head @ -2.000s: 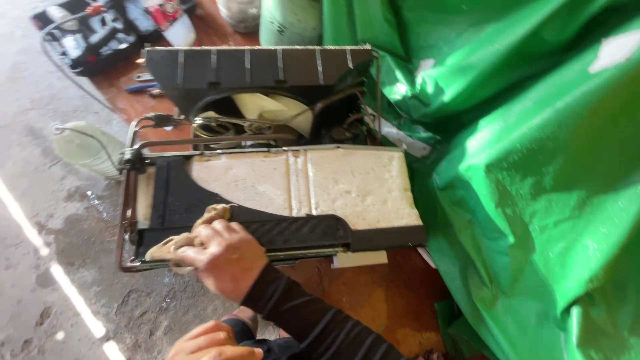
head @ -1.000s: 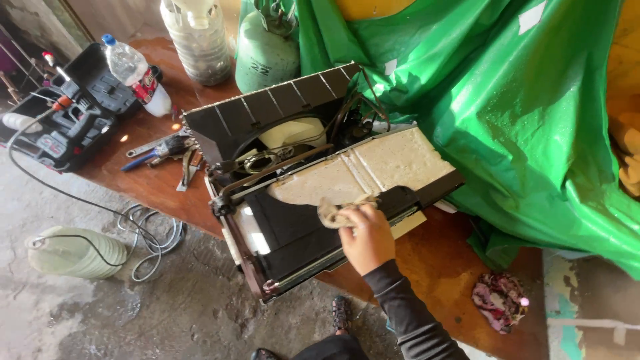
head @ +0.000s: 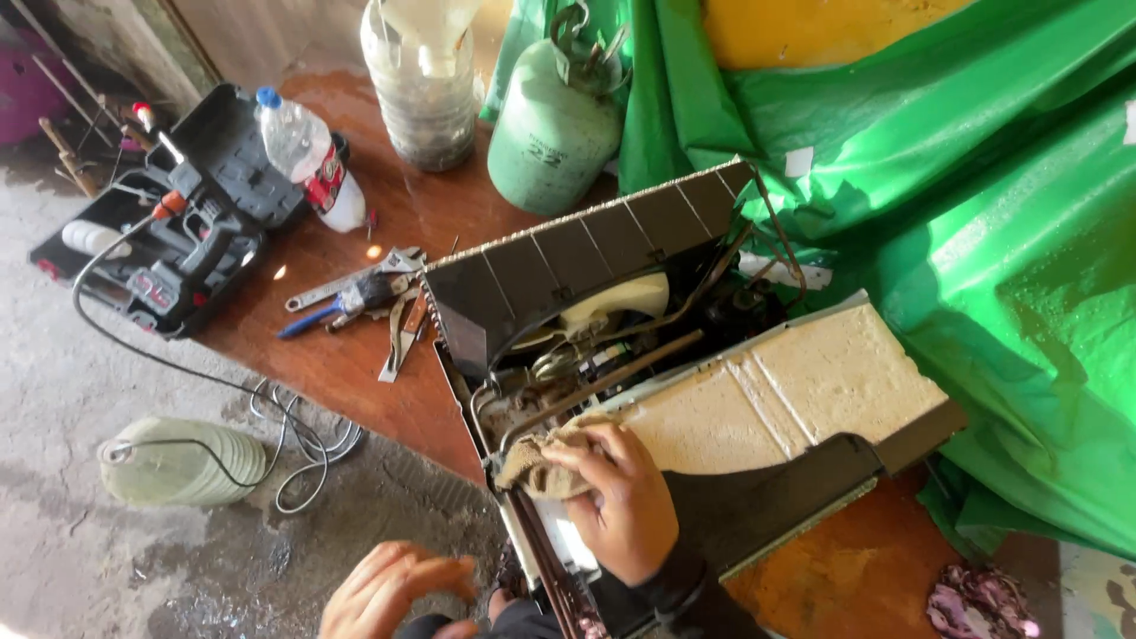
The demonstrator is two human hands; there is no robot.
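My right hand [head: 621, 501] grips a crumpled brown cloth [head: 546, 461] against the near left corner of an opened air-conditioner unit, by its copper pipes [head: 603, 377]. Below and to the left, my left hand [head: 390, 590] hovers with its fingers apart and nothing in them. The unit has a pale foam block [head: 790, 382] beside a black housing [head: 781, 497]. Behind these, a cream fan [head: 612, 306] sits under a dark shroud [head: 586, 244] edged with fins.
An adjustable wrench [head: 333, 286], a brush [head: 368, 293] and a putty knife [head: 404, 342] lie on the wooden table [head: 311, 355]. Around them are an open tool case [head: 257, 177], a plastic bottle [head: 311, 160], a green refrigerant cylinder [head: 555, 133] and a green tarp [head: 1003, 222]. A hose [head: 177, 364] runs to a floor jug [head: 182, 461].
My right hand has moved with the cloth from the black housing to the unit's left corner. My left hand, out of view one second ago, shows again. The view has shifted.
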